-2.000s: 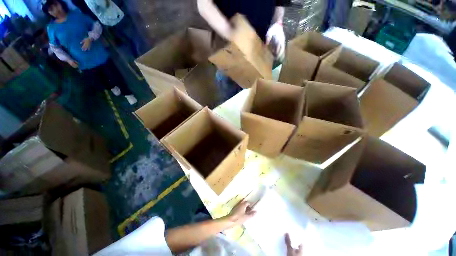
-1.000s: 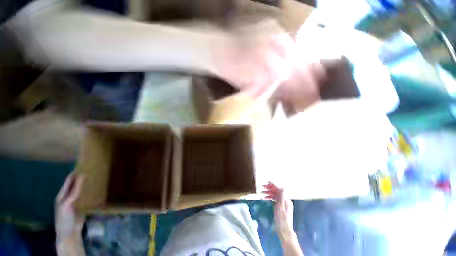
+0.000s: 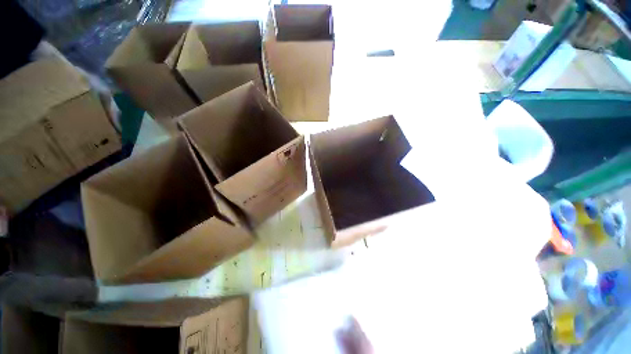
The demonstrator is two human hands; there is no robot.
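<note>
Two small open brown boxes stand side by side at the lower left (image 3: 214, 328), cut off by the bottom edge. A bright white sheet (image 3: 294, 314) lies to their right; glare hides its right part. A blurred bit of a hand, apparently my right hand (image 3: 353, 337), shows over the white area at the bottom edge; its grip cannot be told. My left hand is out of the picture. Two larger-looking open boxes (image 3: 166, 242) (image 3: 266, 180) stand touching in front, with another open box (image 3: 360, 193) to their right.
More open boxes (image 3: 301, 76) stand farther back on the white-topped table (image 3: 408, 83). A closed printed carton (image 3: 55, 131) is at the left, with dark clothing of a person beside it. A green frame (image 3: 567, 104) and tape-like rolls (image 3: 578, 276) are at the right.
The view has swung, bringing the box group and the right side into sight. The paired boxes in front now sit lower left. The co-worker's arm has left the middle; my left hand has left view.
</note>
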